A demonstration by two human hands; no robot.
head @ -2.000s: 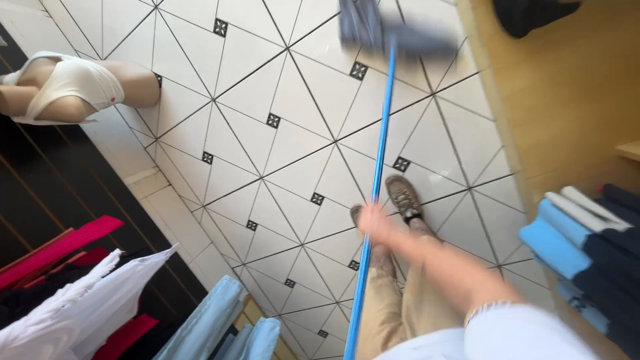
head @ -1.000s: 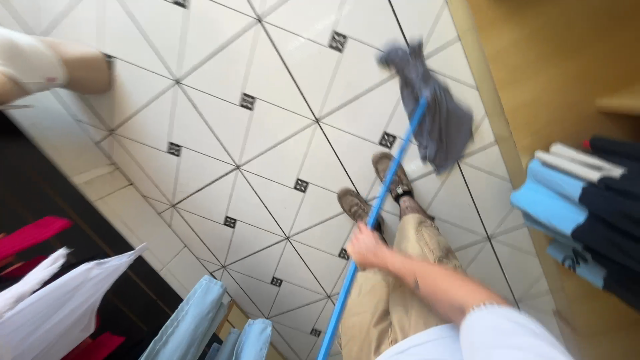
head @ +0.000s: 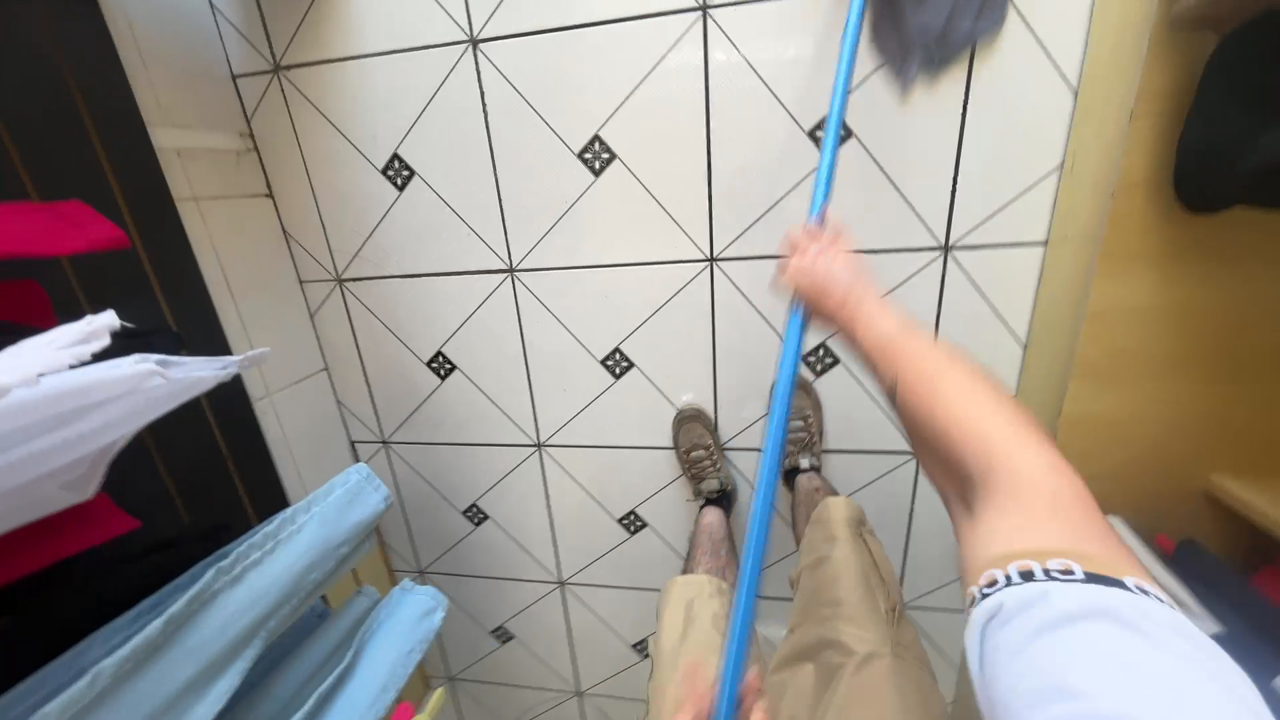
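A long blue pole slants across the view, from the bottom middle to the top right. My right hand is wrapped around its upper part, a little blurred. Lower down, at the bottom edge, my left hand closes around the same pole and is partly cut off by the frame. By the pole's far end lies a grey cloth on the tiled floor, cut off by the top edge; how it is joined to the pole is out of view.
Light blue jeans and white and red garments hang at the left, beside a dark panel. At the right stands wooden furniture with a black item and folded clothes low down. My shoes are on the tiles.
The grey cloth has moved away from my feet toward the top edge, and my right hand has reached farther forward with the pole. My left hand now shows at the bottom. The view has turned.
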